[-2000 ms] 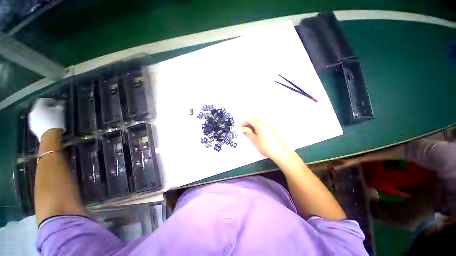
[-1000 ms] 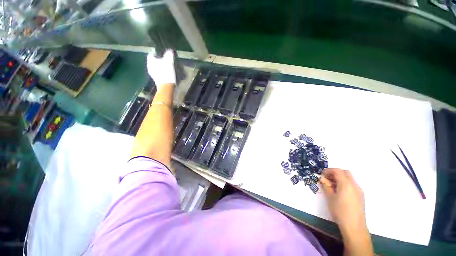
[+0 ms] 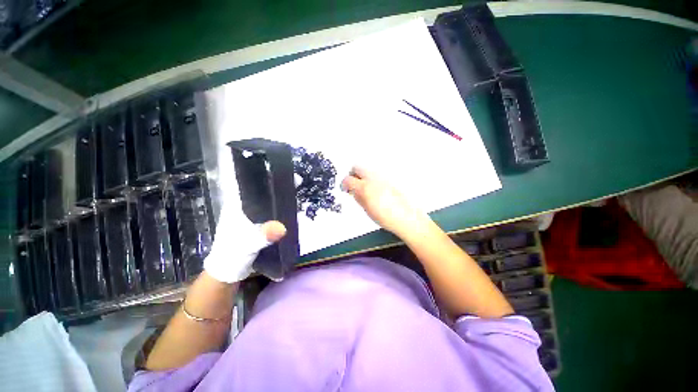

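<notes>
My left hand (image 3: 243,246), in a white glove with a bare thumb tip, holds a black hollow housing (image 3: 264,203) upright along its length, over the left part of the white work sheet (image 3: 344,84). The housing covers the left edge of a pile of small dark parts (image 3: 315,184). My bare right hand (image 3: 367,191) is just right of the pile, thumb and fingertips together; whether a small part is between them is hidden. Dark tweezers (image 3: 432,122) with a reddish tip lie on the sheet.
A clear tray (image 3: 200,84) with two rows of black housings is at the left. Black pieces (image 3: 520,119) lie on the green bench right of the sheet. Below the bench at right are more trayed parts (image 3: 516,260), a red thing (image 3: 612,249) and part of a person (image 3: 666,222).
My left hand has come from the tray's far side to the sheet, bringing a housing beside the pile. My right hand stays by the pile. The view has swung back right.
</notes>
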